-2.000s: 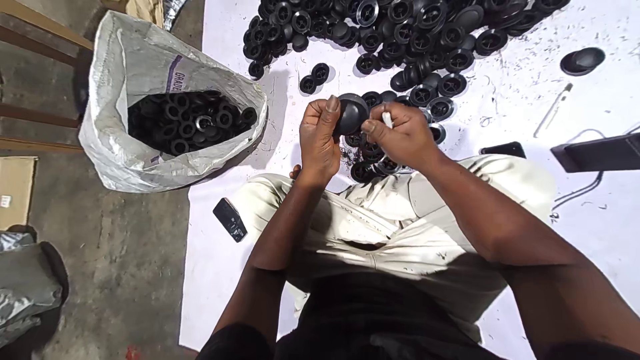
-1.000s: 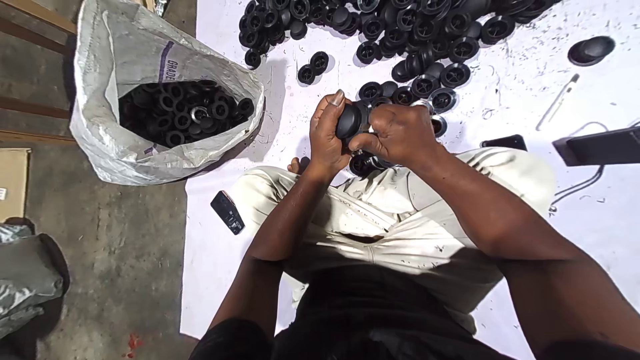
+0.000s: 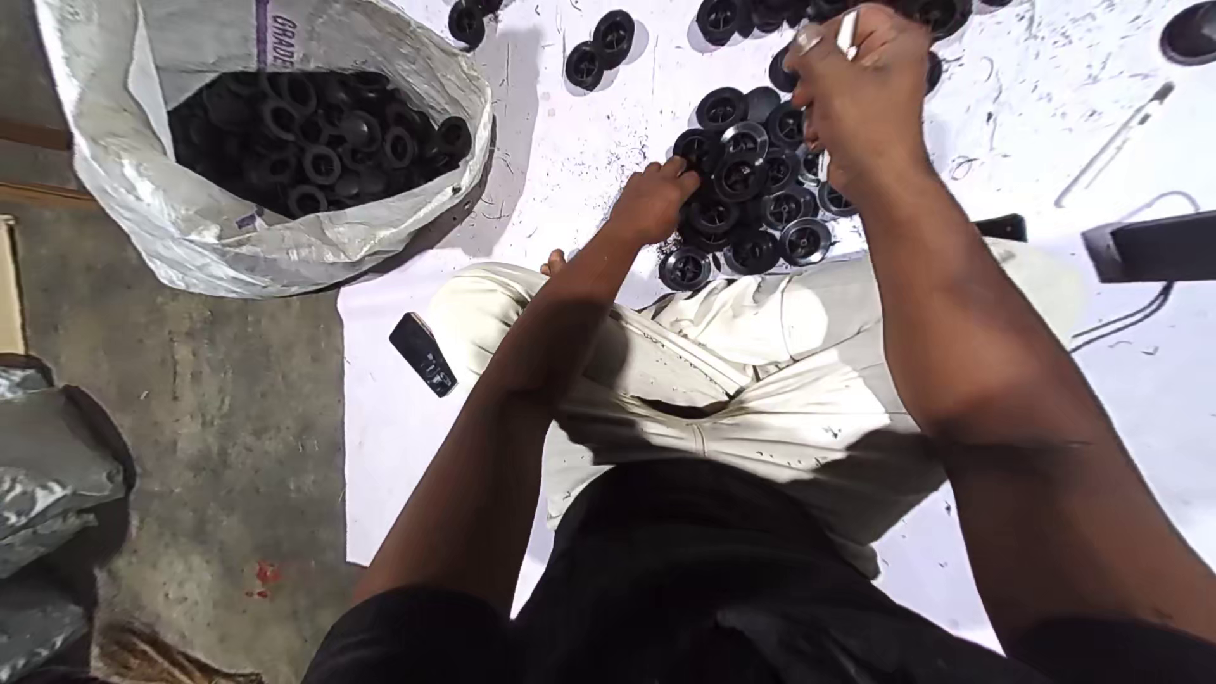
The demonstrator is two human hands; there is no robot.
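Note:
My left hand (image 3: 655,201) touches the left edge of a cluster of round black plastic parts (image 3: 741,176), its fingertips on one of them; a firm hold cannot be made out. Up and to the right, my right hand (image 3: 860,100) is closed around a thin white-handled tool (image 3: 847,33), whose kind I cannot tell. Below that hand lies the right side of the cluster. Two more black parts (image 3: 598,52) lie together on the white sheet, up and left of my left hand.
At the left stands an open white woven sack (image 3: 380,249) holding many black round parts. A black phone-like device (image 3: 423,353) lies by my knee. On the right are a thin white stick-like tool (image 3: 1116,142), a dark box-shaped object (image 3: 1164,249) with a cable, and another round black part (image 3: 1192,33).
My hands have moved apart from the black part they held together. The left is now down at the cluster, the right farther up. The view has shifted.

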